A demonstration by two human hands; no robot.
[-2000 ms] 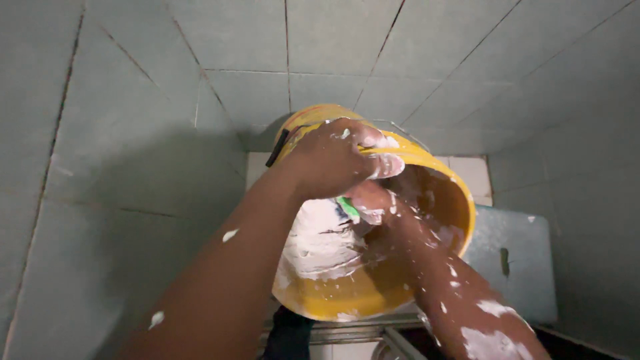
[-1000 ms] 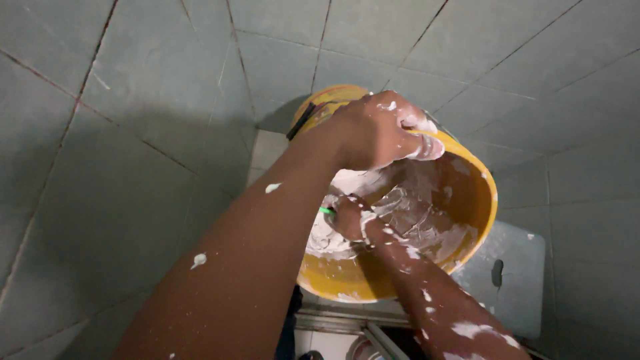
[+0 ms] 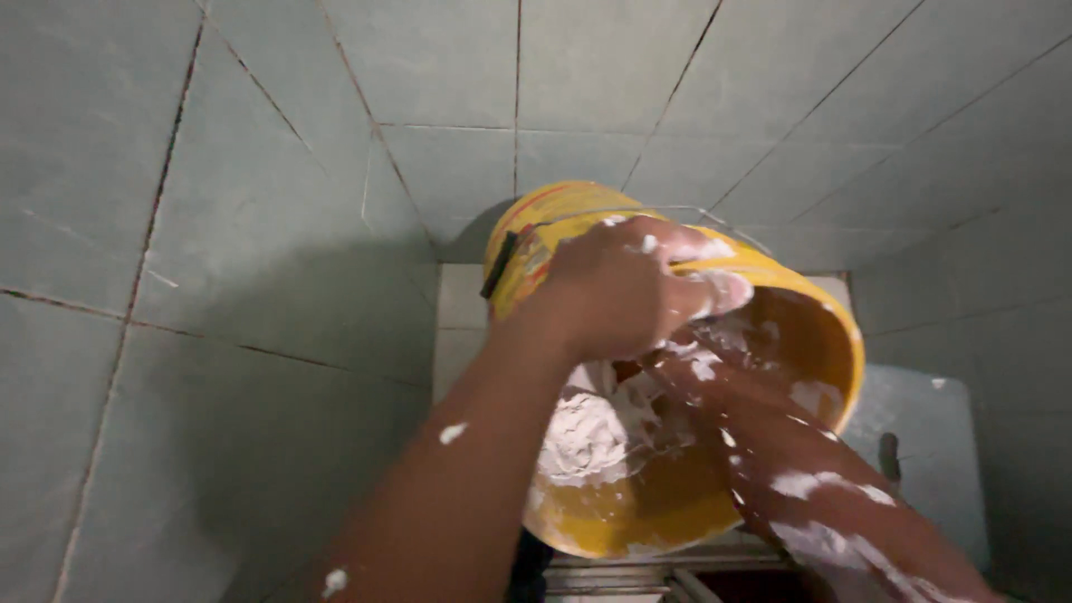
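Observation:
A yellow plastic bucket (image 3: pixel 620 528) lies tilted, its mouth toward me. My left hand (image 3: pixel 645 285) grips its upper rim, thumb inside and fingers over the outside, smeared white. Inside, a lump of thick white paste (image 3: pixel 586 435) rests at the lower left, and more paste coats the inner wall. My right hand (image 3: pixel 678 360) reaches into the bucket beneath the left one; its fingers are mostly hidden, so whether they hold anything does not show. White splashes cover both forearms. A wire handle (image 3: pixel 695 209) lies against the bucket's upper side.
Grey-green tiled walls (image 3: pixel 276 251) close in on the left, back and right. A pale plastic stool (image 3: pixel 930 452) with a slot in its top stands to the right of the bucket. Below the bucket runs a metal door track (image 3: pixel 620 578). Light floor tiles (image 3: pixel 459 310) show behind.
My right hand has moved inside the bucket, from beside the paste to under my left hand. The green thing seen at its fingers earlier is out of sight. My left hand stays on the rim.

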